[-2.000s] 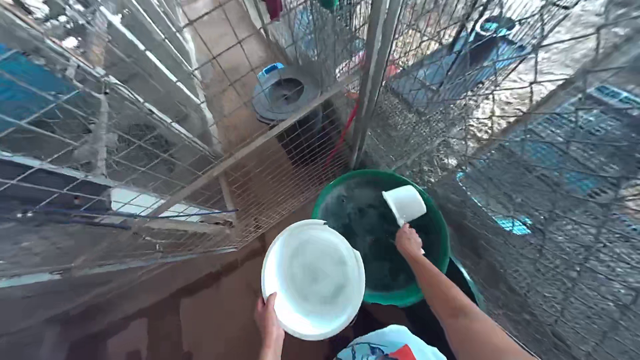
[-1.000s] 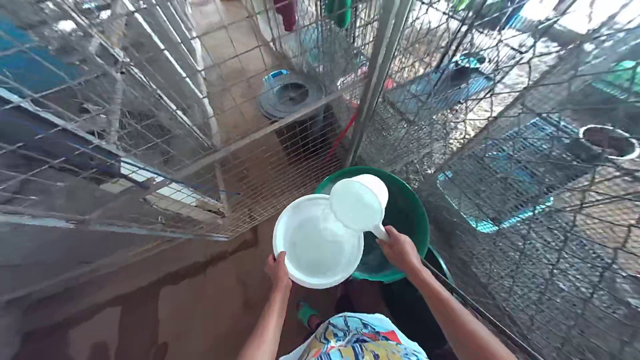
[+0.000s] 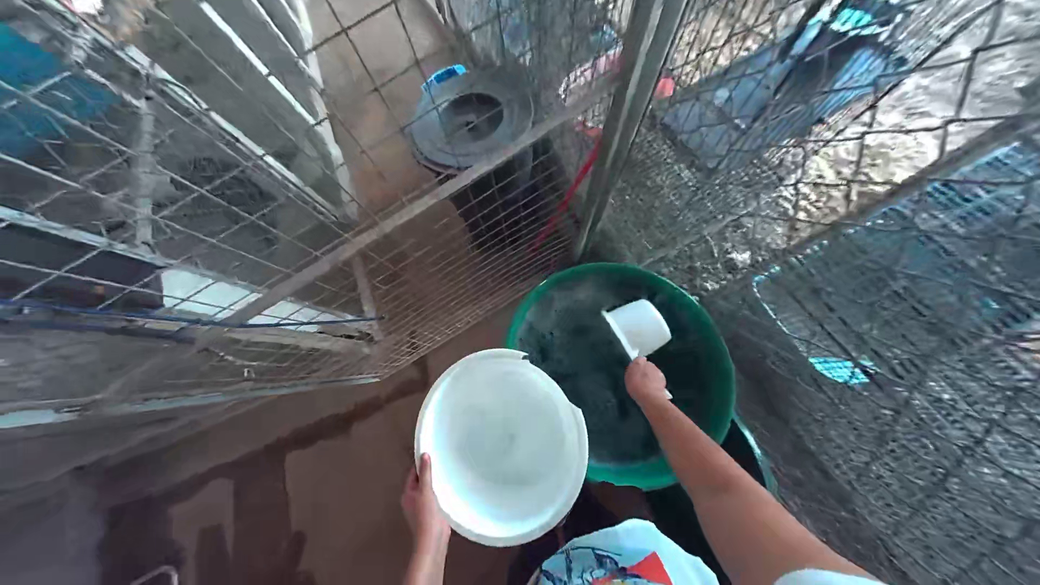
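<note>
My left hand (image 3: 424,497) grips the left rim of a round white plastic basin (image 3: 504,447), which has a broken notch at its upper right edge. Over the large round green tub (image 3: 721,366), my right hand (image 3: 647,380) holds a white plastic dipper (image 3: 642,327) by its handle. The dipper is tilted, with its mouth toward the left. Dark water (image 3: 569,357) lies in the tub. The basin overlaps the tub's lower left rim in this view. What the basin holds, if anything, cannot be told clearly.
Wire mesh panels (image 3: 455,268) stand ahead and to the left, joined near a metal post (image 3: 630,122). Behind the mesh is a dark bin with a round grey top (image 3: 496,122). Another mesh fence (image 3: 894,325) runs along the right. The brown floor (image 3: 349,487) has wet patches.
The dipper was over the basin one second ago; my right hand has moved it to the right, back above the green tub. My left hand has kept hold of the basin.
</note>
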